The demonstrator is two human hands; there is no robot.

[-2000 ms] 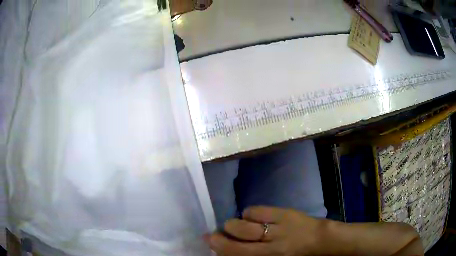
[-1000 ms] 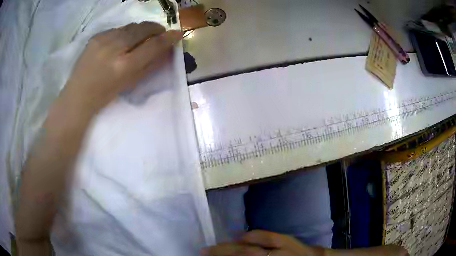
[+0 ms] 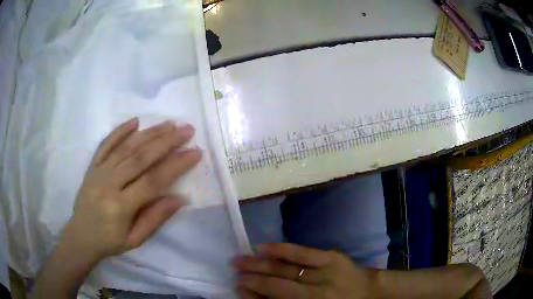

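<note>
A white garment piece (image 3: 158,105) covers the left side of the view, with its narrow folded edge (image 3: 217,146) running down its right side. My left hand (image 3: 134,181) lies on the cloth with its fingers spread, left of the folded edge. My right hand (image 3: 304,271), wearing a ring, is at the lower end of the folded edge. Its fingertips are blurred and hold the cloth's edge there.
A printed ruler (image 3: 350,131) runs along the white table's front edge. At the upper right lie pink-handled snips (image 3: 464,26), a tan tag (image 3: 451,49) and a smartphone (image 3: 508,41). A yellow-edged patterned board (image 3: 491,216) is at lower right.
My left hand, out of view at first, then by the machine foot, is now lower on the cloth with fingers spread. My right hand stays at the lower edge. The view has shifted slightly.
</note>
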